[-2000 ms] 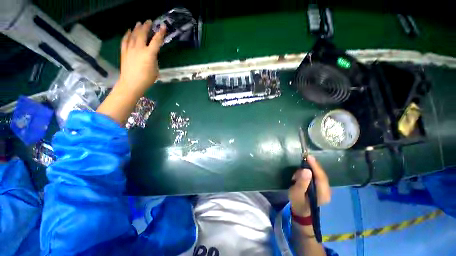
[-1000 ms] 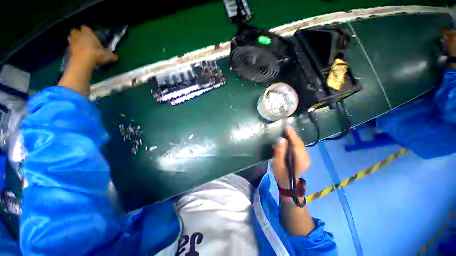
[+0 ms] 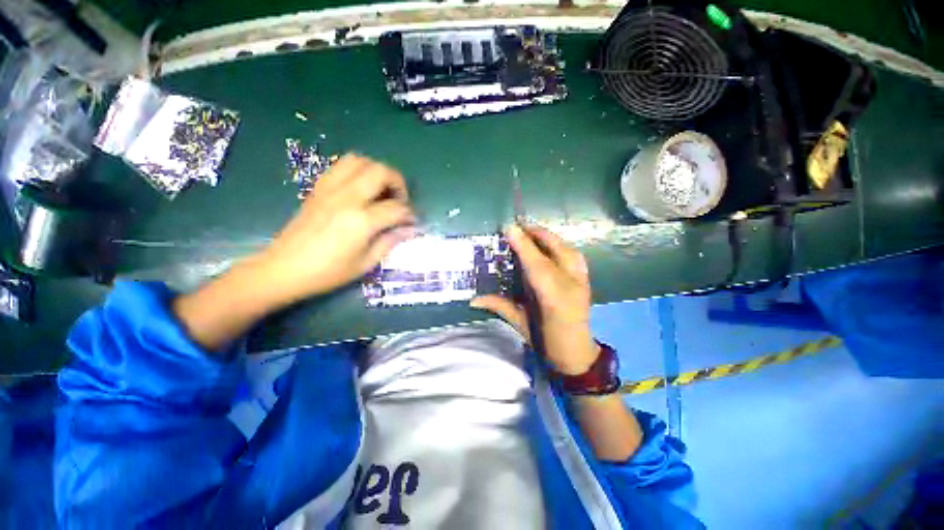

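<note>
A phone circuit board (image 3: 430, 271) lies near the mat's front edge, its white part to the left and its dark end to the right. My left hand (image 3: 357, 212) is over its upper left corner, fingers bent and blurred; I cannot tell whether it holds anything. My right hand (image 3: 549, 271) is at the board's right end, shut on the soldering iron, whose thin tip (image 3: 518, 188) points away from me. A pile of small components (image 3: 306, 166) lies beyond my left hand. The iron's handle is mostly hidden by my fingers.
Stacked boards (image 3: 471, 70) lie beyond the work board. A fan (image 3: 662, 64) stands at the upper right, a pale cup with silvery filling (image 3: 675, 176) before it, and a black stand with a yellow sponge (image 3: 828, 155) beside them. A component bag (image 3: 171, 137) lies upper left.
My left hand has come back from the far upper left to the front of the mat. A board now lies between my hands. My right hand with the iron has moved left, away from the cup.
</note>
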